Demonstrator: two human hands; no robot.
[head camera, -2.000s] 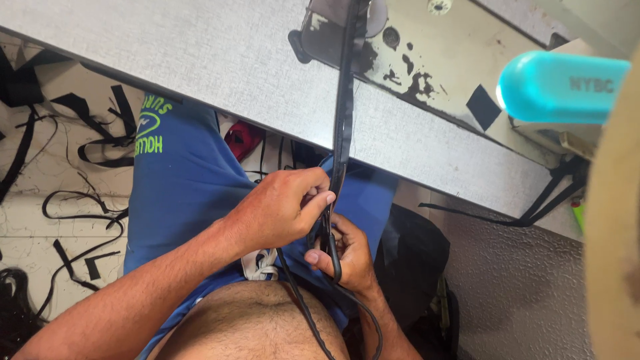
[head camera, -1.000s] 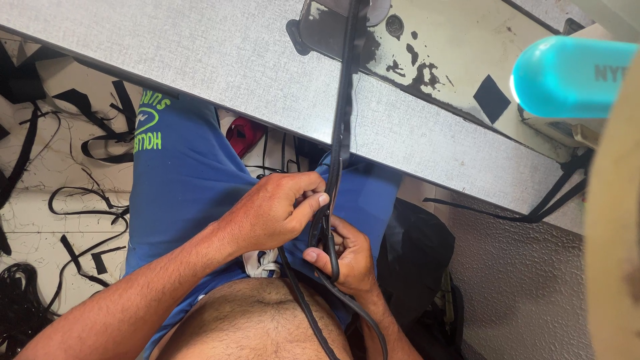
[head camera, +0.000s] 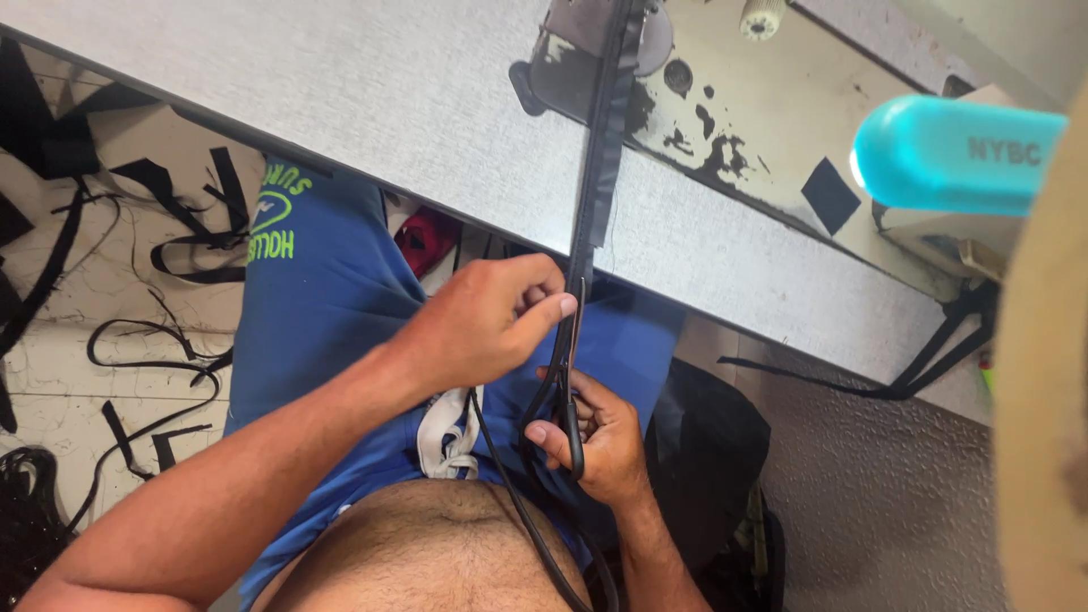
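Note:
A long black strip with a piped edge (head camera: 605, 144) runs from the machine bed across the grey table edge and down to my hands, its lower cords hanging over my lap. My left hand (head camera: 518, 314) pinches the strip just below the table edge. My right hand (head camera: 599, 433) has its fingers in the black handles of a pair of scissors (head camera: 575, 340), whose narrow blades point up along the strip between the hands. How far the blades are apart cannot be told.
A sewing machine's pale bed (head camera: 765, 127) with worn dark patches lies on the grey table (head camera: 382, 102). A turquoise lamp (head camera: 952, 153) juts in at right. Black strap scraps (head camera: 191, 255) litter the floor at left; a black bag (head camera: 705, 459) stands at right.
The scissor blades now show plainly along the strip, beside my left fingers. Both hands remain close together below the table edge.

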